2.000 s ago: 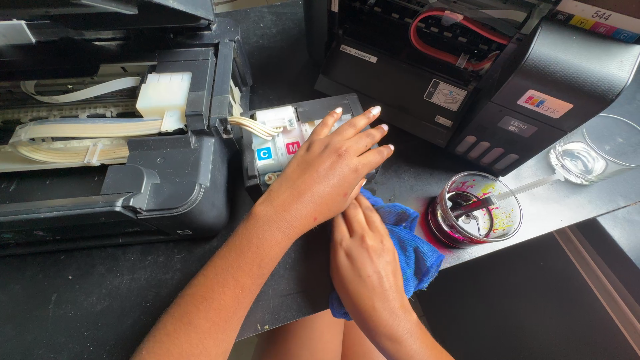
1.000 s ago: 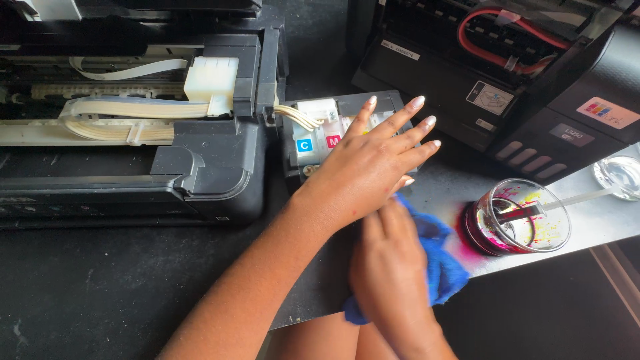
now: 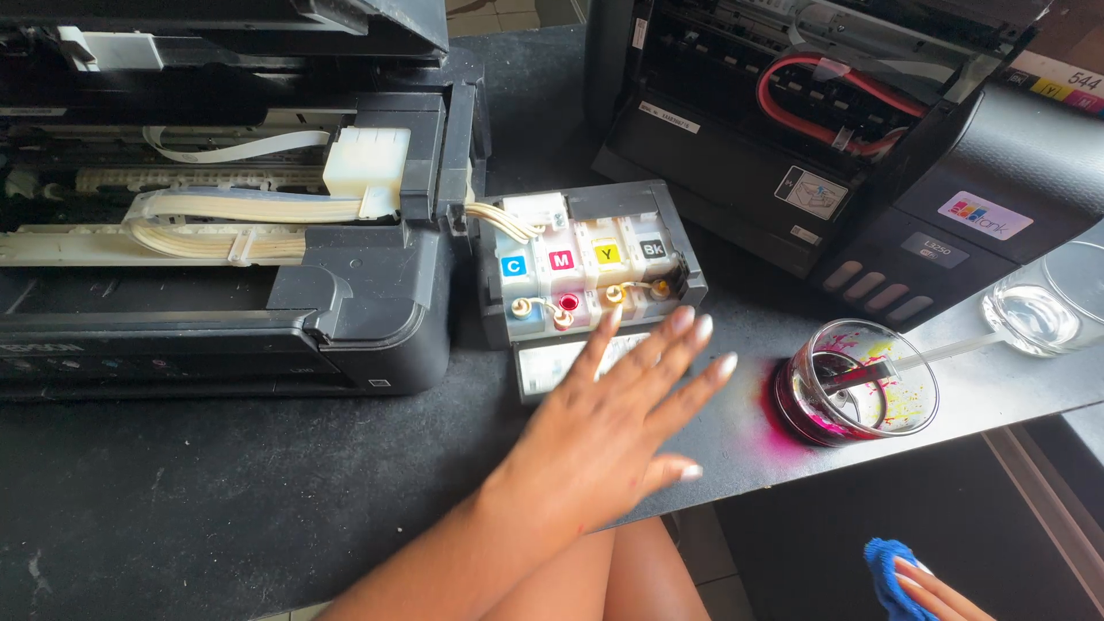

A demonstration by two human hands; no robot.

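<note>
My left hand (image 3: pixel 608 414) is spread, palm down, with nothing held, over the near side of the ink tank unit (image 3: pixel 595 259). That unit has C, M, Y and Bk labels; the magenta filling port is uncovered, and small rubber plugs lie along its front. White tubes join it to the opened Epson printer (image 3: pixel 379 302) on the left. At the lower right, past the table's edge, my right hand (image 3: pixel 936 595) grips a blue cloth (image 3: pixel 893 573). A glass cup (image 3: pixel 854 384) with dark ink and magenta and yellow splashes holds a syringe (image 3: pixel 940 349) lying across its rim.
A second black printer (image 3: pixel 776 172) with a red tube band stands at the back right. Beside it, a clear glass (image 3: pixel 1035 315) stands on the dark table (image 3: pixel 216 500). Magenta colour shows on the tabletop beside the ink cup. The table's front edge runs below my left hand.
My right hand has moved away from the tank unit to the lower right with the blue cloth. My left hand has drawn back toward me, uncovering the tank labels and ports.
</note>
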